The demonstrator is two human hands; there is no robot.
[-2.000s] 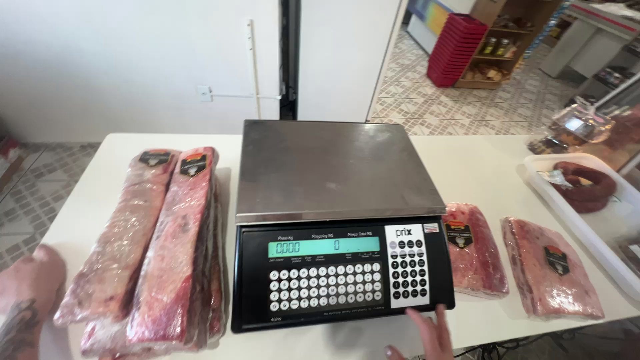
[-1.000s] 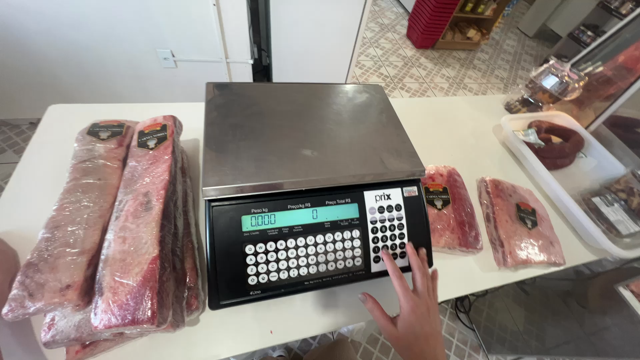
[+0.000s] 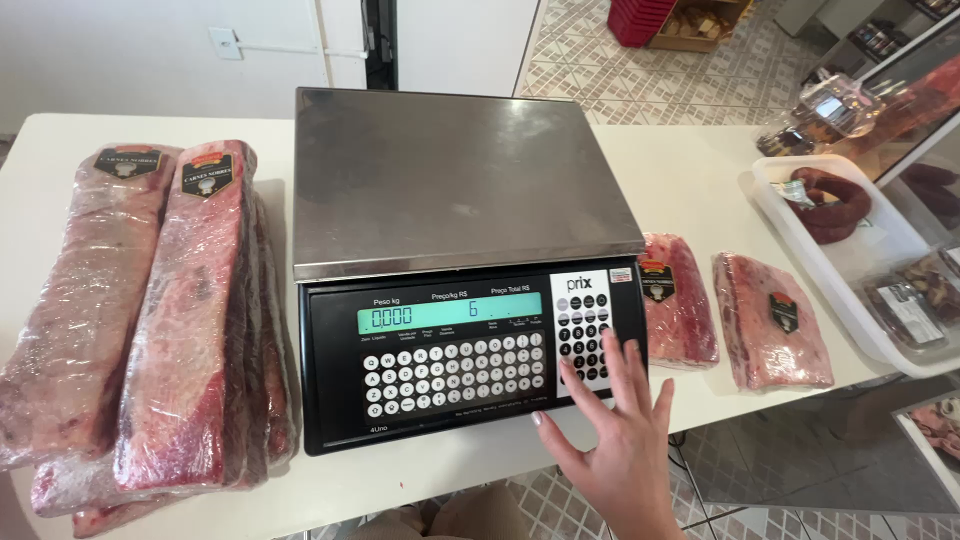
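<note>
My right hand (image 3: 611,442) is over the number keypad (image 3: 585,337) of a Prix price-computing scale (image 3: 450,360), fingers spread and holding nothing; whether a fingertip presses a key cannot be told. Nothing rests on the scale's steel platform (image 3: 457,180). Its lit display (image 3: 450,313) shows a zero weight and a 6 in the price-per-kilo field. Left of the scale lies a stack of plastic-wrapped meat slabs (image 3: 184,315) with black labels. Two smaller wrapped meat packs (image 3: 679,307) (image 3: 772,322) lie to its right. My left hand is out of view.
At the right, a white plastic tray (image 3: 787,247) holds a ring of sausage (image 3: 829,206) and packed meat (image 3: 900,311). Clear plastic packages (image 3: 821,112) stand behind it, near a glass display case. The white table (image 3: 682,172) has its front edge close to my legs.
My right hand has moved in over the scale's keypad. The price-per-kilo field read 0 before and now reads 6. My left hand, at the far left two seconds ago, has left the view.
</note>
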